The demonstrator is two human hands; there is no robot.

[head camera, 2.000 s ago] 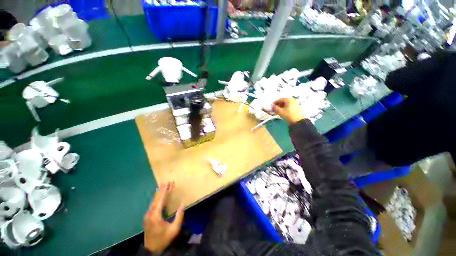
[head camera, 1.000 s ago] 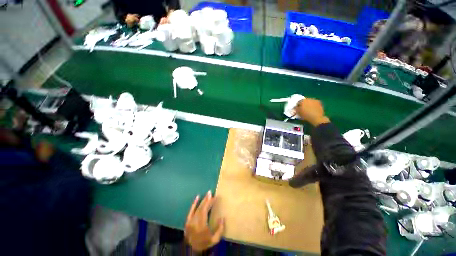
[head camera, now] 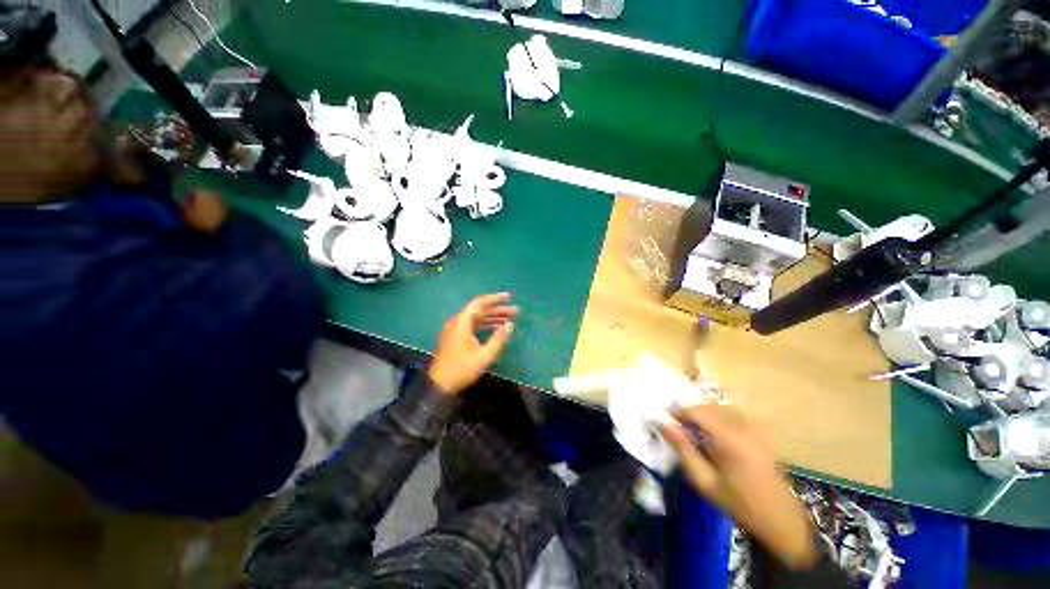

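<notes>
My right hand [head camera: 737,460] holds a white camera unit [head camera: 645,403] with a rod sticking out to the left, over the front edge of the tan mat [head camera: 829,391]. The unit is blurred. My left hand [head camera: 470,343] is empty with fingers apart, over the green bench near its front edge. A small white part shows partly behind the held unit [head camera: 708,391]. The screw feeder [head camera: 754,224] stands at the back of the mat. The black electric screwdriver [head camera: 835,288] hangs tilted just right of the feeder.
White camera shells [head camera: 392,196] are piled on the bench at left. Camera units [head camera: 967,334] are heaped at right. Another unit [head camera: 535,71] lies on the raised green shelf. A person in dark clothing [head camera: 150,334] is close at left. A parts bin [head camera: 938,552] is below the bench edge.
My right hand has come down from the raised shelf to the mat's front edge with a camera unit in it. The view has shifted. My left hand remains open.
</notes>
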